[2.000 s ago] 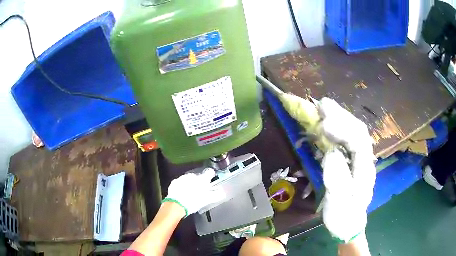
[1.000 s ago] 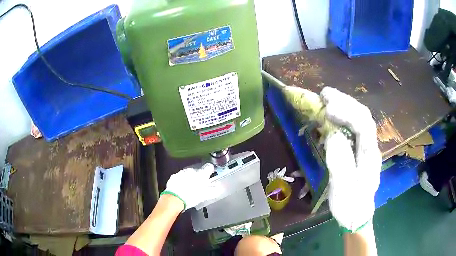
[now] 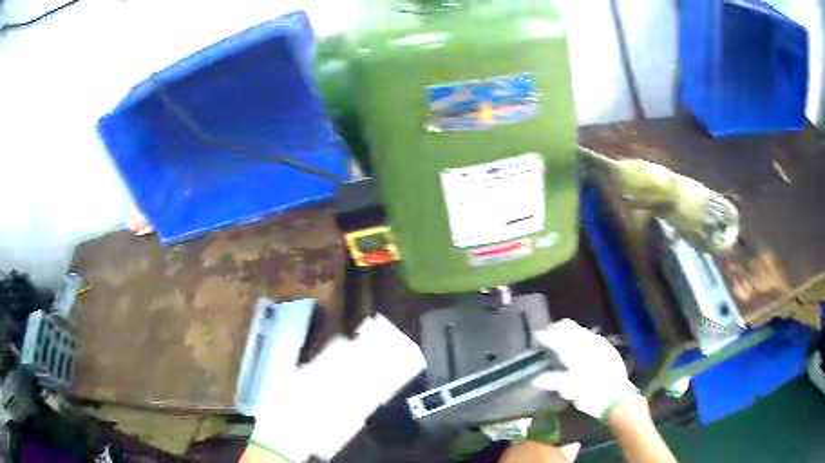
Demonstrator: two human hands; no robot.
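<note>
A silver-grey sheet-metal panel with rectangular cut-outs (image 3: 484, 382) lies tilted across the front of the slotted machine table (image 3: 439, 348), below the spindle (image 3: 496, 296). My right hand (image 3: 586, 366), in a white glove, grips its right end. My left hand (image 3: 339, 389), also gloved, is strongly blurred, left of the panel and apart from it; its fingers cannot be made out. The wrapped feed handle (image 3: 669, 192) stands free of both hands, right of the green machine head (image 3: 479, 154). Another panel (image 3: 274, 353) lies on the left bench beside my left hand.
Blue bins stand on the left bench (image 3: 226, 136) and on the right bench (image 3: 742, 68). A metal panel (image 3: 698, 282) lies at the right bench's near edge. A slotted metal piece (image 3: 50, 348) is at the far left. A yellow-edged switch box (image 3: 371, 246) is behind the head.
My right hand has left the feed handle and taken the panel's right end. The panel has come out from under the spindle towards me. My left hand has let go of it. The view has shifted left.
</note>
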